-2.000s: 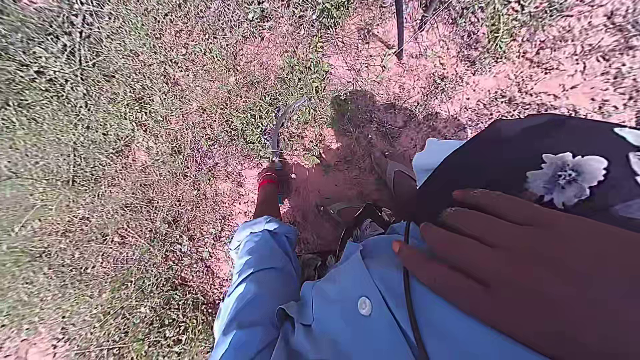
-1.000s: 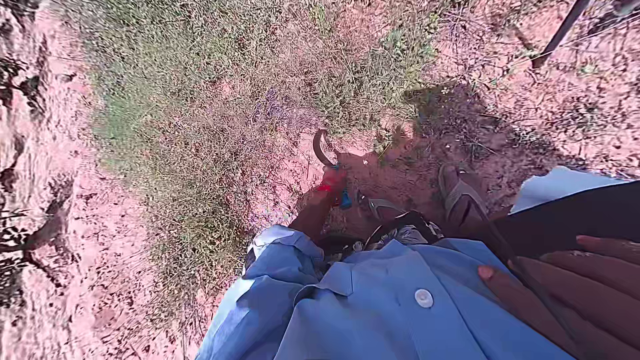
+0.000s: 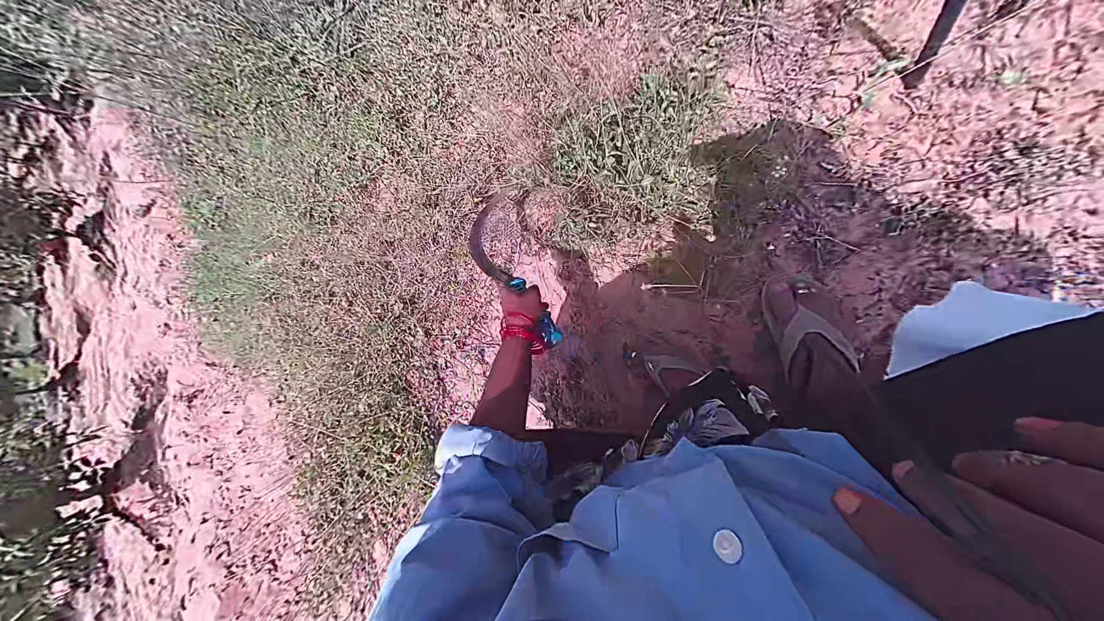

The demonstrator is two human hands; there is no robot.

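Note:
My left hand (image 3: pixel 523 309), with red bangles at the wrist, grips a sickle by its blue handle (image 3: pixel 548 329). The curved sickle blade (image 3: pixel 485 246) points up and away from the fist, beside dry grass (image 3: pixel 371 259) and over reddish soil. At the lower right, close to the camera, my right hand (image 3: pixel 975 517) lies flat with fingers apart, over the blue shirt (image 3: pixel 655 535) and dark cloth (image 3: pixel 992 397). No object shows in it; its palm is hidden.
Two sandalled feet (image 3: pixel 802 323) stand on shaded soil. A low green plant (image 3: pixel 638 147) grows ahead of them. A thin dark post or stick (image 3: pixel 936 41) stands at the upper right. Along the left runs a rough strip of bare earth (image 3: pixel 155 362). White cloth (image 3: pixel 966 328) shows at the right.
The view has shifted, so more bare earth shows at the left. My left hand keeps hold of the sickle, whose blade now curves differently in view. My right hand appears lower at the right than two seconds ago.

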